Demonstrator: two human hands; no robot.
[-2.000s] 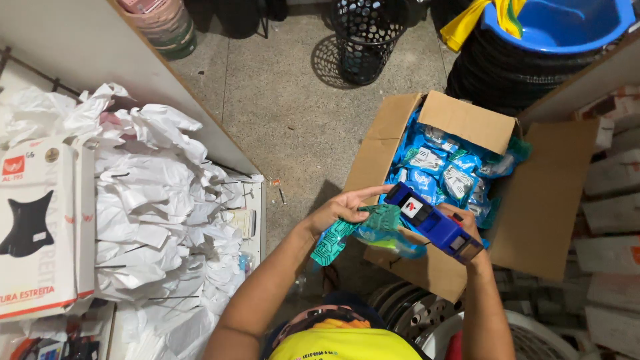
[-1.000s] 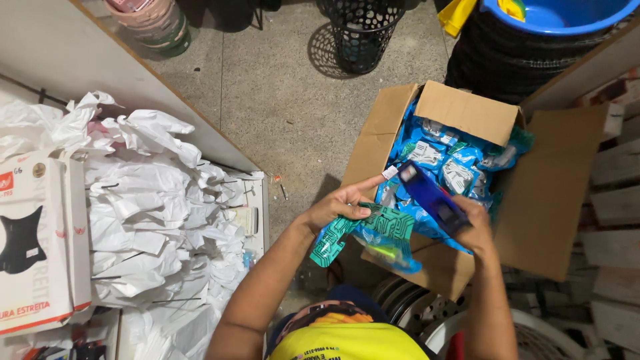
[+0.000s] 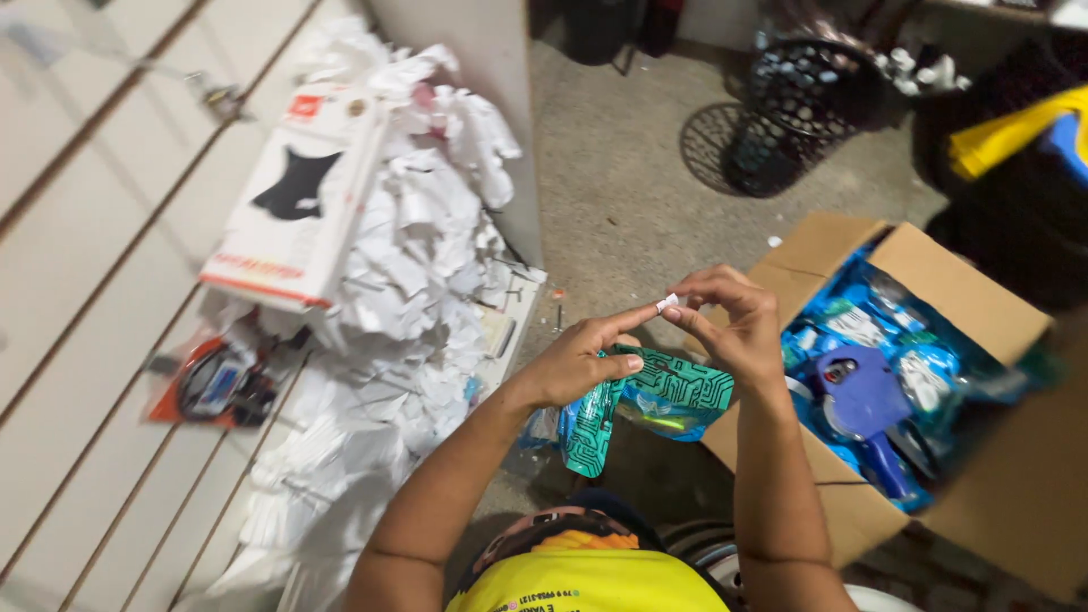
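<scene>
My left hand (image 3: 586, 361) holds green-and-blue plastic packets (image 3: 676, 387) between thumb and fingers, and its index finger points out to the right. At that fingertip is a small white sticker (image 3: 667, 303), pinched by the thumb and a finger of my right hand (image 3: 731, 319). A blue handheld price labeler (image 3: 863, 395) lies on the packets inside the open cardboard box (image 3: 965, 293), right of my right hand.
White plastic bags (image 3: 408, 221) hang in a thick bunch at the left, beside a white product box (image 3: 293, 200) on the slatted wall (image 3: 76, 280). A black perforated basket (image 3: 786, 119) stands on the floor ahead. Yellow cloth (image 3: 1011, 136) is at the upper right.
The labeler has left my right hand and now rests in the cardboard box. My right hand has come over to my left fingertip at the sticker. The view has swung left.
</scene>
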